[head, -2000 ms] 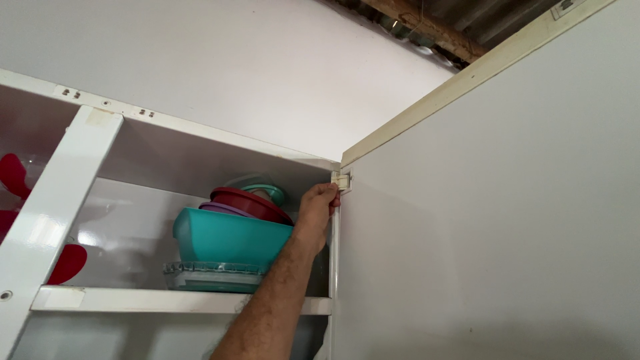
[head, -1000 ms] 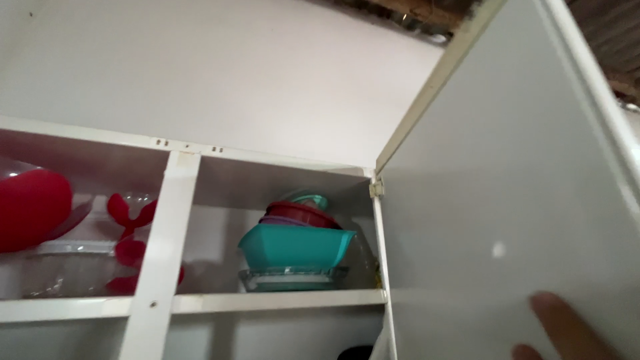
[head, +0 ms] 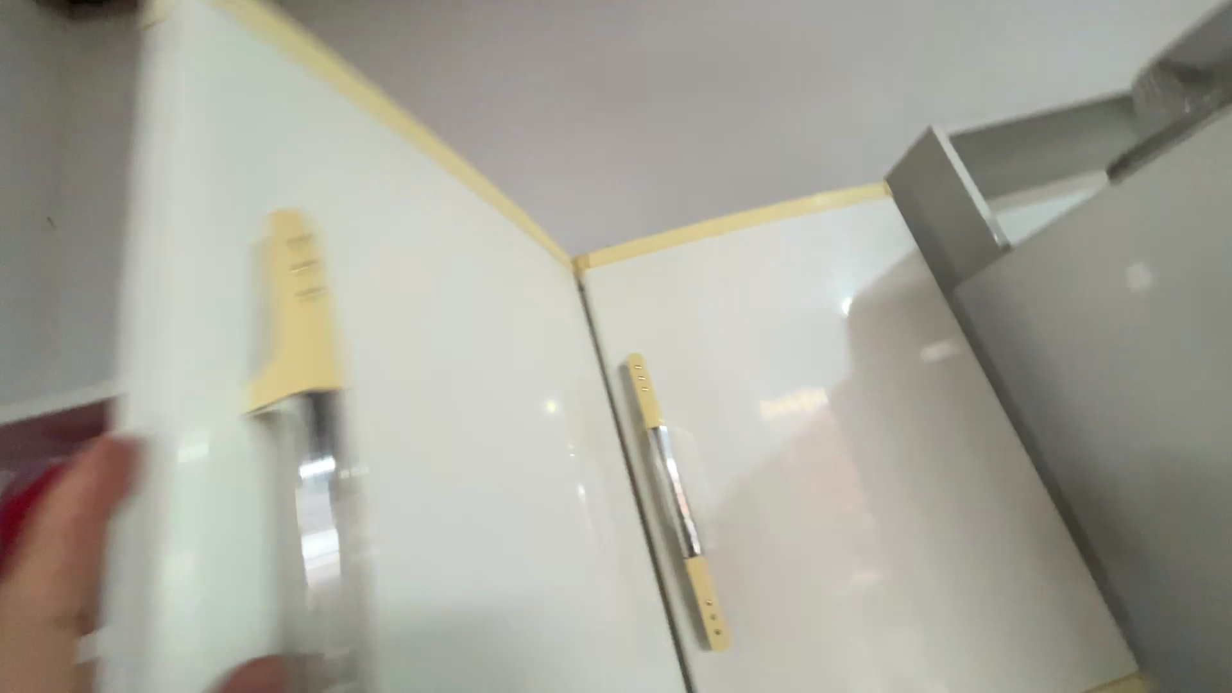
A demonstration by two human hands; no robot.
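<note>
My left hand (head: pixel 67 568), blurred at the lower left edge, has a finger at the free edge of a white cabinet door (head: pixel 462 414) and a thumb tip low in front of its face, beside the handle. That door stands ajar. Its upright handle (head: pixel 313 481) has a cream end piece and a shiny metal bar. Left of the edge, behind my finger, part of a red thing (head: pixel 24 505) shows inside the cabinet. My right hand is out of view.
A second white door (head: pixel 789 433) with a similar handle (head: pixel 679 491) adjoins on the right. Beyond it are a grey panel (head: pixel 1116 385) and an open compartment (head: pixel 1049 154) at the upper right. A pale wall (head: pixel 674 106) rises behind the cabinets.
The view has swung strongly, from the open shelf with bowls and the door's inner side to the outer faces of doors. A hand now is at a door's free edge.
</note>
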